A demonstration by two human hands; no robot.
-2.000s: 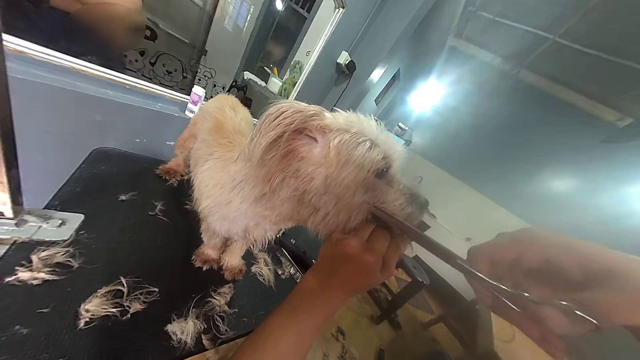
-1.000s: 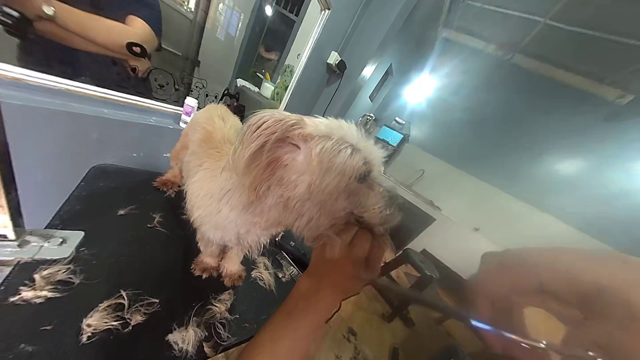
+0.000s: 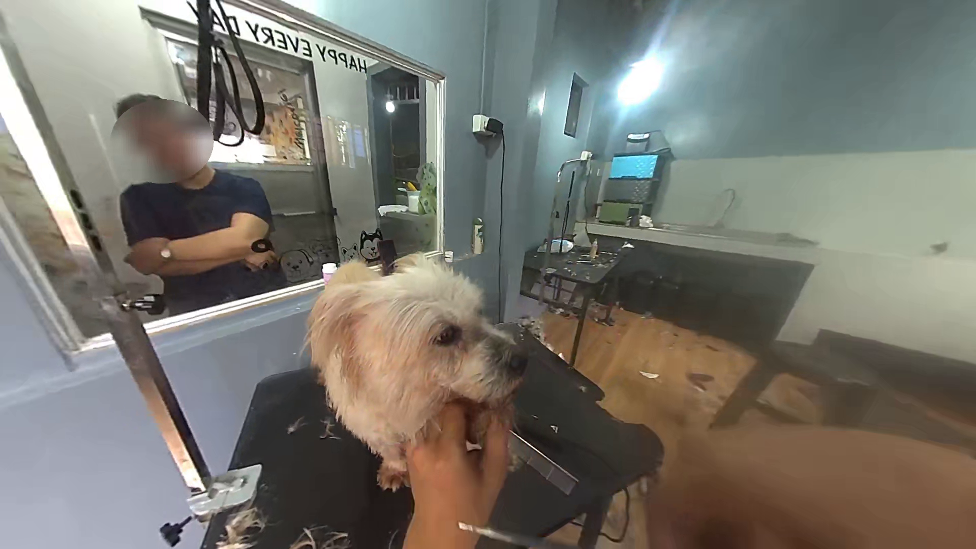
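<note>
A cream-coloured dog with a dark nose stands on a black grooming table, its head turned to the right. Beneath its chin my left hand holds the muzzle fur, fingers bent around the lower jaw. My right hand is a large blur at the lower right, close to the camera; its fingers cannot be made out. Between the hands, at the bottom edge, a thin metal blade shows in part. On the table to the right of my left hand lies a metal comb.
Clumps of cut fur lie at the near left of the table. A metal grooming post is clamped at its left side. The wall mirror shows a person with folded arms. Behind stands another black table.
The view has swung and risen, with more of the room showing. The scissors, held across the dog's muzzle two seconds ago, have moved away from it. My left hand remains at the dog's chin.
</note>
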